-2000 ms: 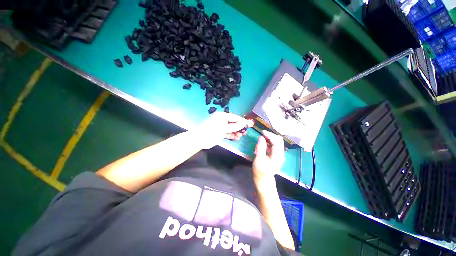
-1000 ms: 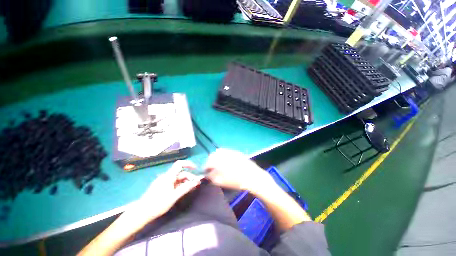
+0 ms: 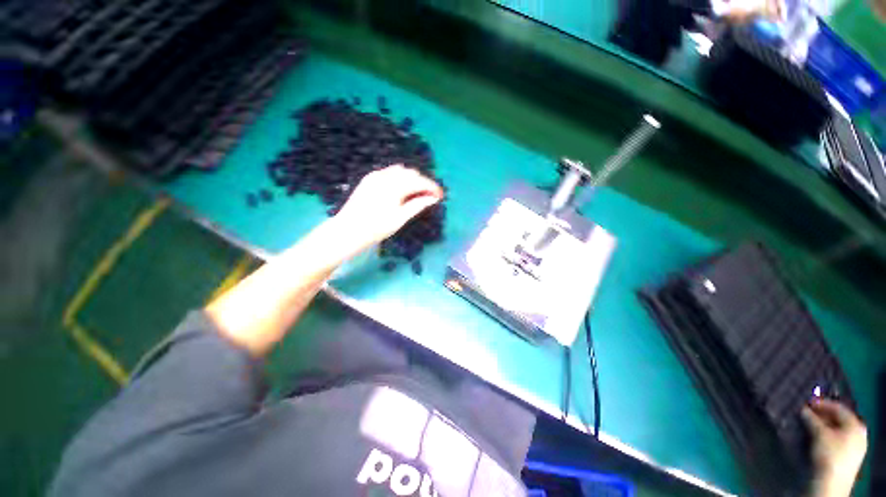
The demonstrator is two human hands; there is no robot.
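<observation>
My left hand [image 3: 391, 202] is over the right side of the heap of small black parts [image 3: 335, 146]. Its fingers are bent together; blur hides whether a part is between them. My right hand [image 3: 837, 439] is at the near right end of the stacked black trays [image 3: 753, 325], fingertips on or just above the top tray, beside a small bright spot. Whether it holds a part cannot be told. The bench fixture [image 3: 539, 262], with a white top plate and metal clamp, stands between my hands. Neither hand touches it.
Black ribbed tray stacks [image 3: 185, 78] stand at the far left. A silver rod [image 3: 627, 150] slants up from the fixture. Black cables [image 3: 593, 374] run from it over the bench edge. A blue bin [image 3: 583, 480] is below the edge. Another bench with dark trays is opposite.
My hands were together in front of the fixture. Now they are apart, the left at the heap and the right at the tray stack. The view has swung back to the left.
</observation>
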